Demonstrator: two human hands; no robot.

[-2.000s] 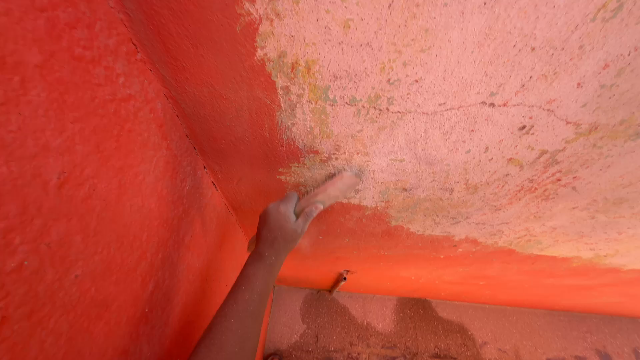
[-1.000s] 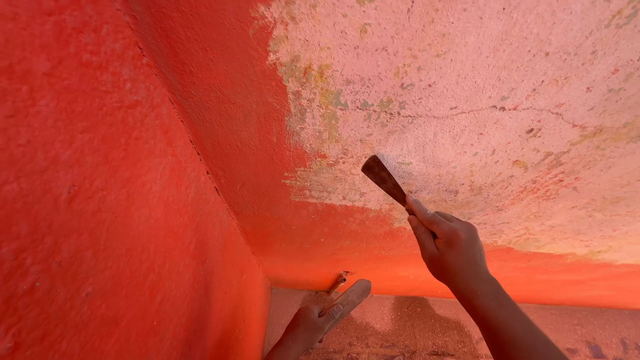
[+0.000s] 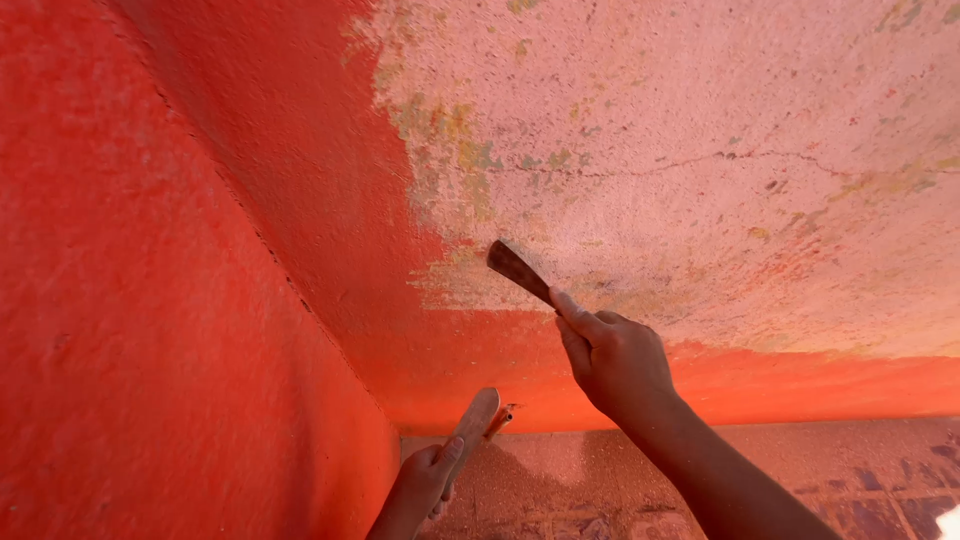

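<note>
My right hand (image 3: 622, 360) grips a dark metal scraper (image 3: 517, 271), its wide end against or close to the pale pink patch of the wall (image 3: 637, 97), near the patch's lower left edge. Orange-red paint (image 3: 300, 135) borders this patch on the left and below. Low in the view, my left hand (image 3: 424, 476) is closed around a flat, dust-covered piece with a rounded end (image 3: 478, 414), perhaps wooden. It points up and to the right, just left of a short pipe stub. Whether the scraper touches the wall is hard to tell.
An orange-red side wall (image 3: 150, 300) meets the worked wall in a corner at the left. A small pipe stub (image 3: 508, 418) juts from the wall's base. Below lies a dusty floor (image 3: 555, 495) with tiles and a shadow. A thin crack (image 3: 645, 172) crosses the pink patch.
Two seconds ago one hand moved the flat piece over the patch's lower left edge. My left hand is now lower with that piece, and my right hand has come into view with the scraper.
</note>
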